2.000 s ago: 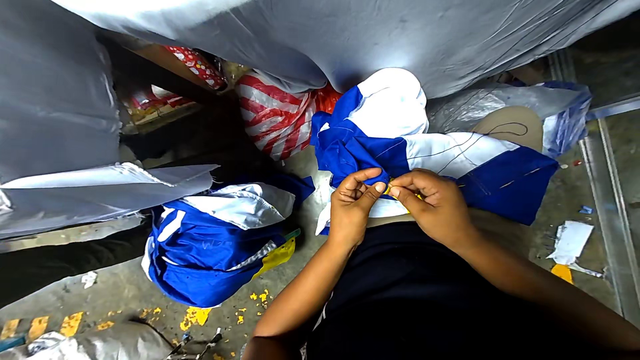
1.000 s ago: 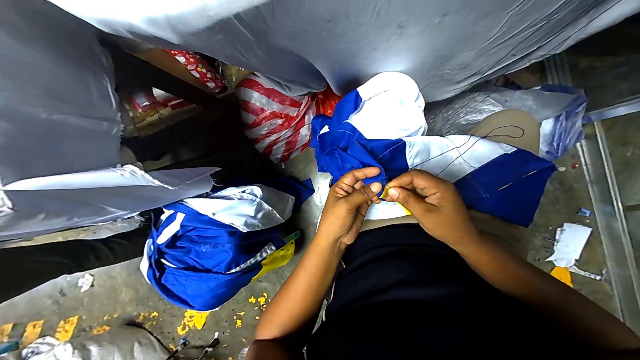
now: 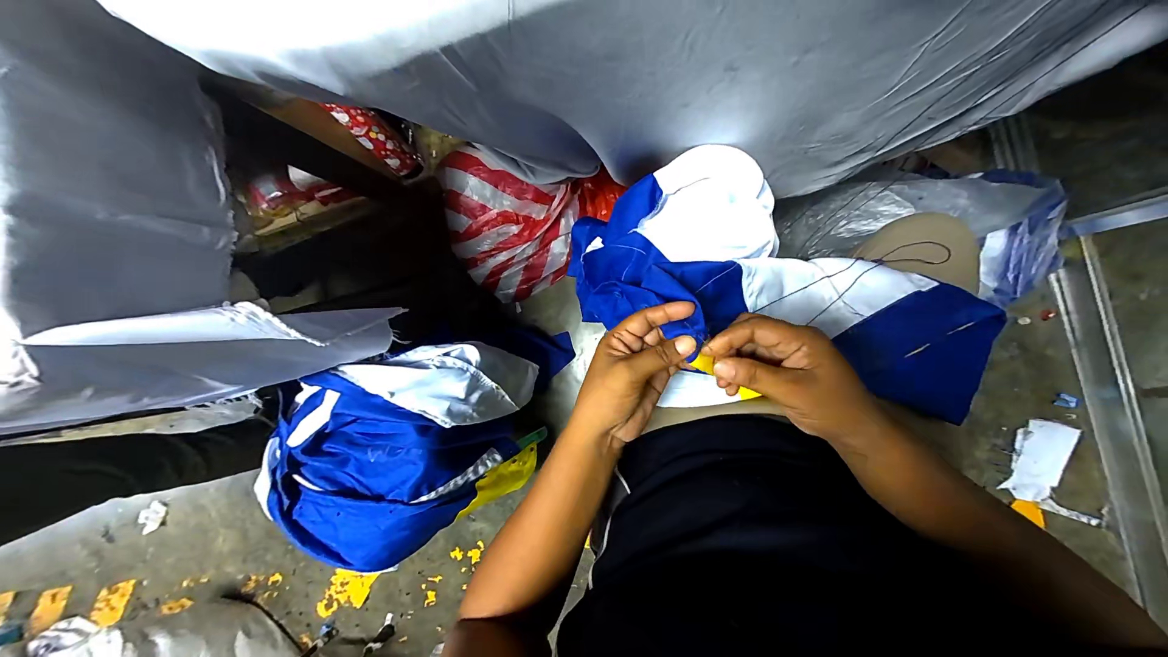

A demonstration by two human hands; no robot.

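Note:
Blue and white fabric [image 3: 922,342] lies over my lap, with dark thread [image 3: 903,260] loosely looped across its right part. My left hand [image 3: 639,370] pinches the blue edge of this fabric between thumb and forefinger, other fingers curled or raised. Close beside it, my right hand [image 3: 789,370] has thumb and forefinger together at a small yellow piece [image 3: 703,362] by the blue edge. Whether a needle is between those fingertips is too small to tell.
Grey cloth [image 3: 657,82] hangs in front. A blue and white fabric bundle [image 3: 383,474] lies on the floor at left. Beyond my lap sits a red-and-white striped plastic bag [image 3: 511,224]. Clear plastic [image 3: 849,214] is at right, near a metal rail [image 3: 1109,401] and a white scrap [image 3: 1043,456].
Both hands stay at the same part of the fabric, with small finger movements. The fingers of my left hand have opened out slightly.

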